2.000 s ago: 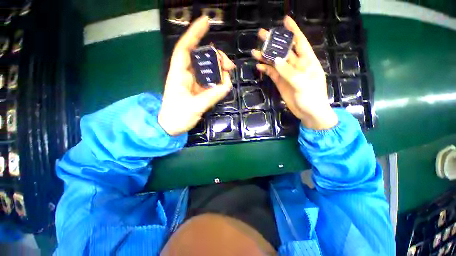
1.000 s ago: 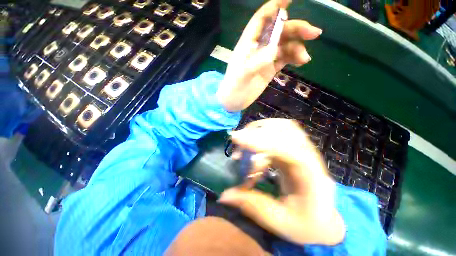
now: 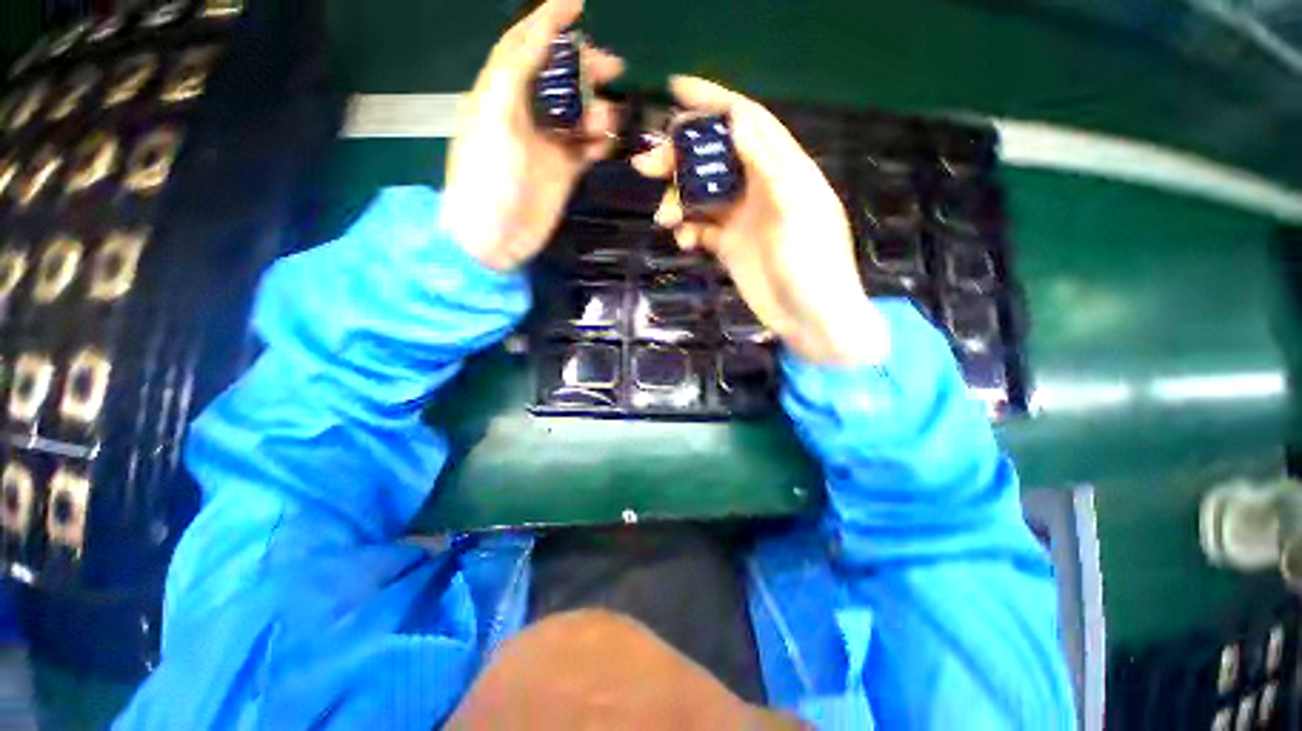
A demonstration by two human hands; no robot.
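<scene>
My left hand (image 3: 511, 157) is at the upper middle, bare, and holds a watch head (image 3: 558, 82) upright in its fingertips, seen at a slant. Its black face shows small white text rows. My right hand (image 3: 771, 214) is just to the right and lower, and holds a second watch head (image 3: 707, 160) with its black face towards me, also lit with white text rows. Both hands are above a black blister tray (image 3: 664, 374) with square pockets; the pockets seen in its front rows hold no units. The hands and sleeves hide part of the tray.
Stacked black trays (image 3: 236, 286) with gold-backed units are at the left. The green bench (image 3: 1128, 307) has a pale strip along its far side. A cream round item (image 3: 1247, 524) is at the right edge. A side tray (image 3: 1239, 686) is at the lower right.
The view has swung back from the left-hand tray stack to the blister tray. My right hand has risen from low in front of me, and its watch head now faces me. Both faces now show text.
</scene>
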